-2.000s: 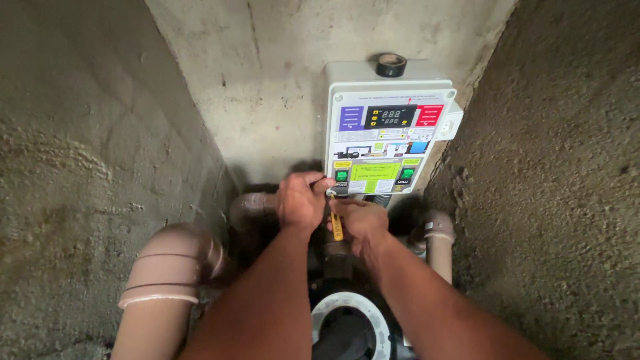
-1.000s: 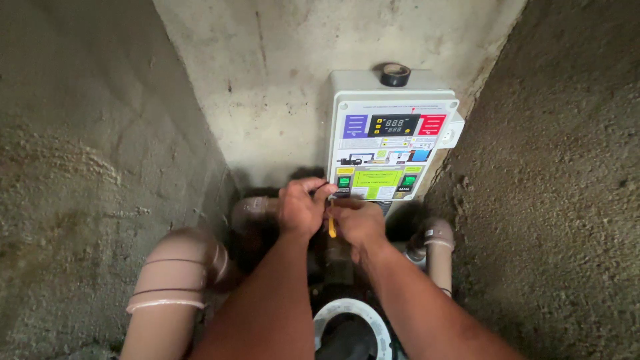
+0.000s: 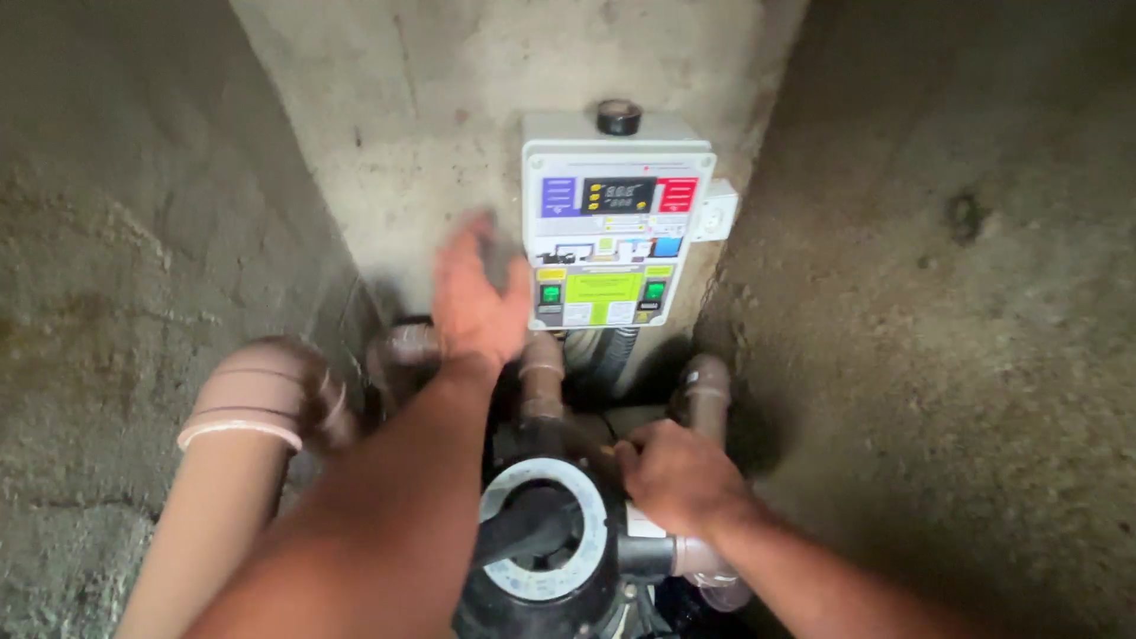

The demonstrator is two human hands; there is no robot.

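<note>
A white control box (image 3: 603,235) with a digital display and two green switches hangs on the concrete wall. My left hand (image 3: 479,293), blurred, is raised with its fingers apart at the box's left edge and holds nothing. Lower down, my right hand (image 3: 679,475) is curled beside the black valve head (image 3: 546,528) with its pale ring. A small yellowish bit shows at its fingertips, perhaps the screwdriver's handle; most of it is hidden. A black corrugated conduit (image 3: 614,355) runs down from under the box. A roll of black tape (image 3: 619,116) rests on the box top.
A thick brown PVC pipe elbow (image 3: 257,390) stands at the left. Thinner brown pipes rise behind the valve, one at centre (image 3: 542,377) and one at right (image 3: 708,390). A power outlet (image 3: 714,213) adjoins the box's right side. Rough walls close in on both sides.
Both hands have left the box's lower left corner, where they worked with a yellow-handled screwdriver. The left hand has moved up and left, the right down and right.
</note>
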